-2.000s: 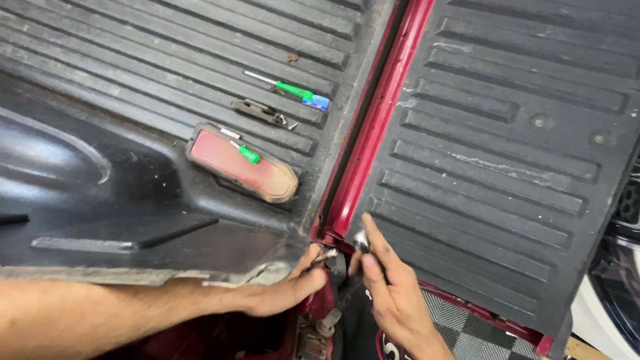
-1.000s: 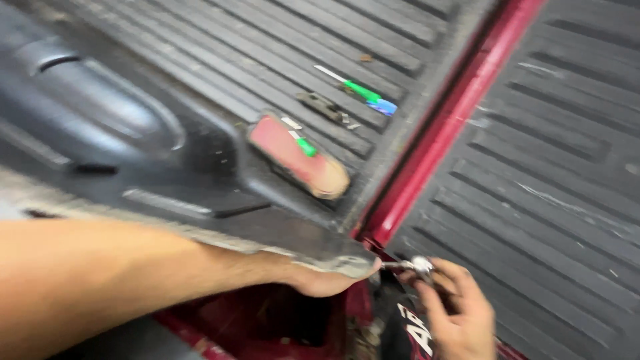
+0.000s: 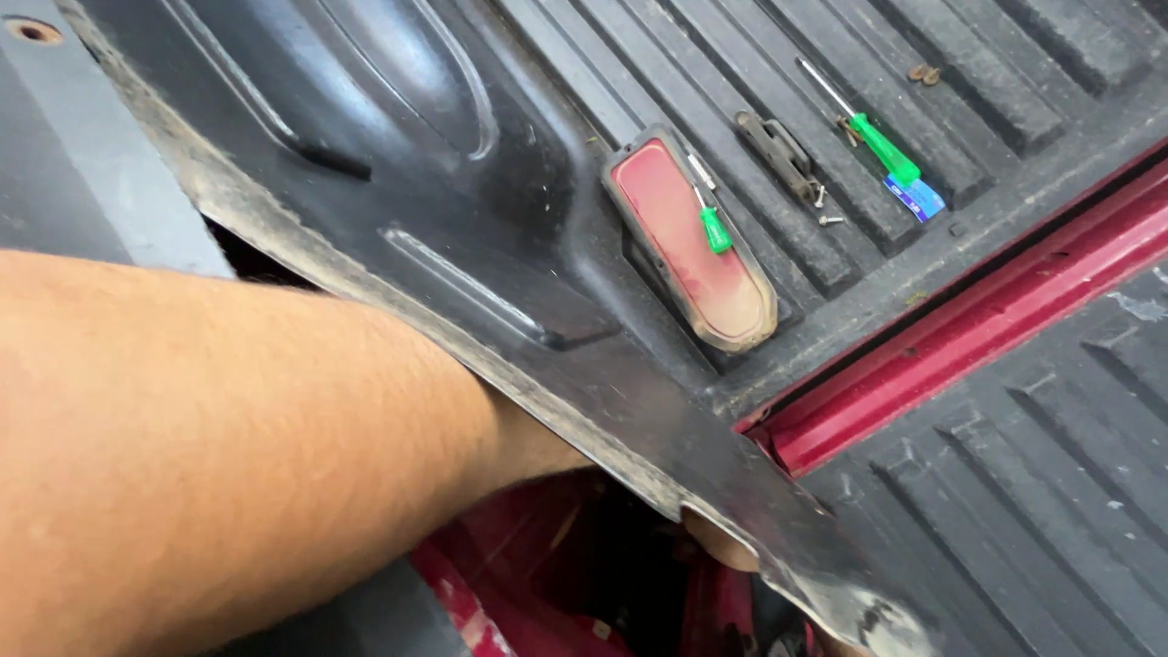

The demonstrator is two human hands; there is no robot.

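Observation:
My left forearm reaches in from the left and passes beneath the edge of the black plastic bed liner of a red pickup truck. Only a little skin of my left hand shows past that edge, above a dark opening in the red bodywork; its fingers and anything in them are hidden. A sliver of skin is at the bottom edge, below the liner's corner; whose finger it is cannot be told. My right hand is not clearly visible.
A red oblong part with a dark rim lies in the bed, a small green-handled screwdriver on it. Beside it are a dark metal bracket, small screws and a larger green-handled screwdriver. The ribbed tailgate lies right.
The view has swung and come closer to the liner. My left hand has gone mostly out of sight under the liner's edge. My right hand, which held a shiny metal tool, no longer shows clearly.

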